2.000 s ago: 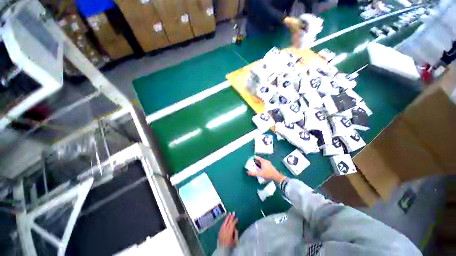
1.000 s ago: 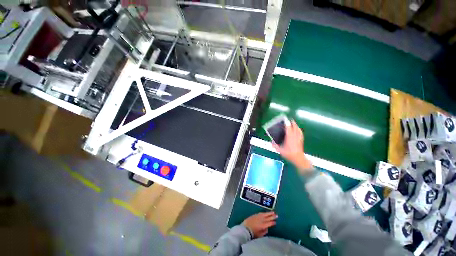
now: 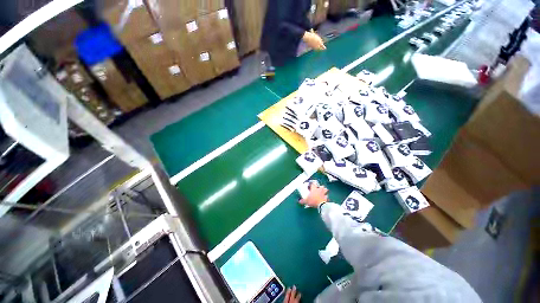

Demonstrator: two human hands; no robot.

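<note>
My right hand (image 3: 315, 194) is on a small white box (image 3: 305, 188) beside the near white rail, left of the box pile; the hand covers much of that box. My left hand (image 3: 291, 295) is cut off by the bottom edge beside the scale, with only fingers showing. The digital scale (image 3: 246, 272) lies at the table's near left with nothing on its plate. The pile of small boxes (image 3: 355, 133), white with round black pictures and some dark faces, spreads over a yellow board (image 3: 275, 117). A loose box (image 3: 357, 205) lies near my right forearm.
The white machine frame (image 3: 189, 260) stands left of the scale. The green belt (image 3: 237, 180) runs between white rails. A white crumpled scrap (image 3: 328, 251) lies by my sleeve. An open brown carton (image 3: 473, 171) is at right. Another person's hand (image 3: 314, 40) is across the table, near stacked cartons (image 3: 177, 44).
The view has swung right from the machine to the pile. My right hand has moved from over the belt, where it held a dark-faced box, to a white box near the pile.
</note>
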